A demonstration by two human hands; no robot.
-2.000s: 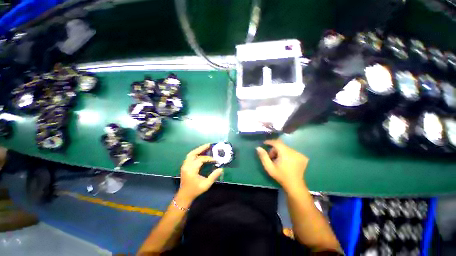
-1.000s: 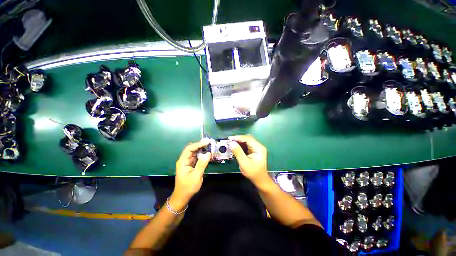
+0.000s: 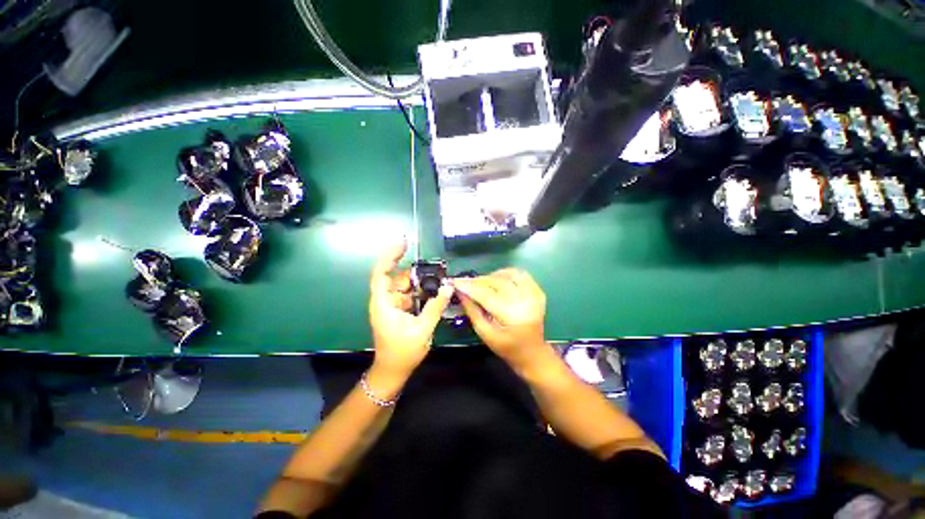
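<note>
A small black part with a square outline (image 3: 430,276) is in the fingers of my left hand (image 3: 400,316), above the green bench near its front edge. My right hand (image 3: 506,309) has its thumb and fingertips pinched together at the right side of this part, close to the left thumb. A dark round piece with a pale rim shows partly under the right fingers; most of it is hidden. I cannot tell what the right fingertips pinch.
A white screw feeder (image 3: 487,147) stands behind the hands, with a black electric screwdriver (image 3: 607,117) slanting over its right side. Loose black units (image 3: 232,247) lie left. Assembled units (image 3: 737,200) stand in rows right. A blue crate (image 3: 679,405) of units is below the bench edge.
The hands held a pale-faced unit between them; now a black square part shows in the left hand. The left fingers have opened upward, and the right fingertips have drawn in against the part.
</note>
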